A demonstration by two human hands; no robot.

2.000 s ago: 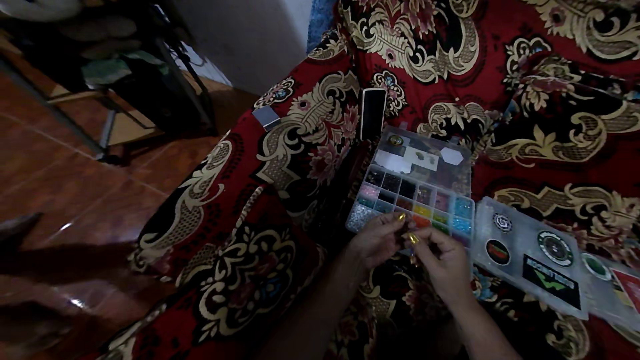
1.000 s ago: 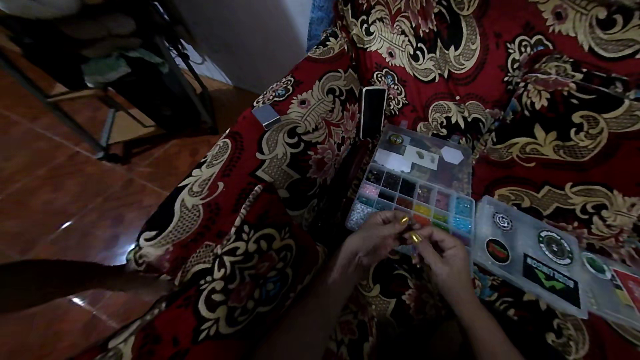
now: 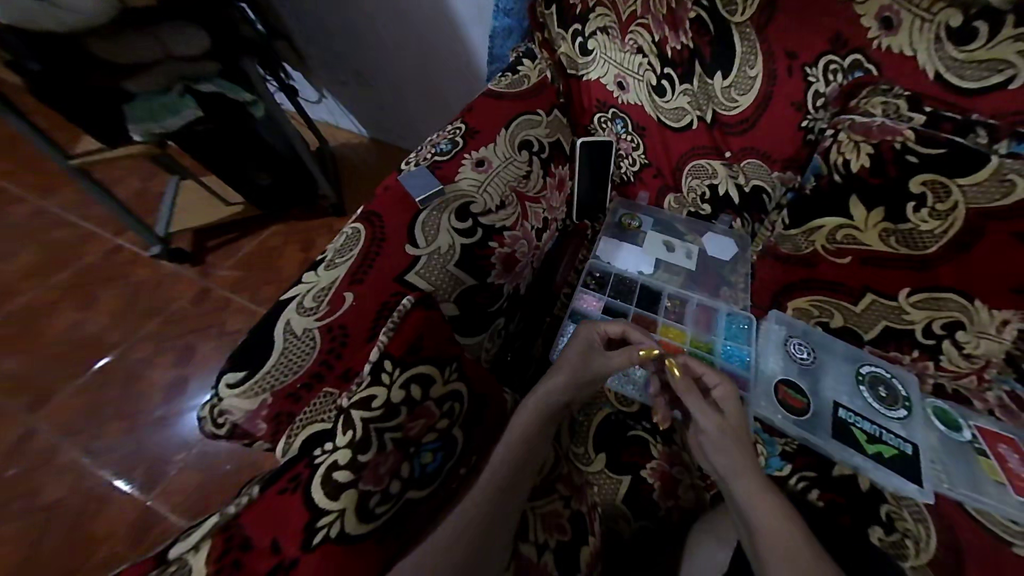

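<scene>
My left hand [image 3: 594, 358] and my right hand [image 3: 704, 400] meet fingertip to fingertip over the near edge of an open plastic compartment box [image 3: 714, 302]. Thumb and fingers are pinched together on both hands, and gold polish shows on the nails. Whatever lies between the fingertips is too small and dark to make out. Small beads [image 3: 737, 326] in blue, yellow, black, pink and other colours fill the box's compartments, some of them hidden behind my hands. The raised clear lid [image 3: 680, 276] leans away at the back, with paper pieces and a round sticker on it.
To the right lies a closed translucent case [image 3: 848, 400] with stickers, and beside it another stickered case [image 3: 980, 456]. A smartphone [image 3: 594, 180] leans against the patterned sofa [image 3: 512, 200]. A small grey box [image 3: 421, 186] rests on the armrest. A metal-framed rack [image 3: 164, 216] stands on the tiled floor.
A dark limb-like shape that lay over the tiled floor at the left one second ago is out of view now. My hands have stayed together over the box.
</scene>
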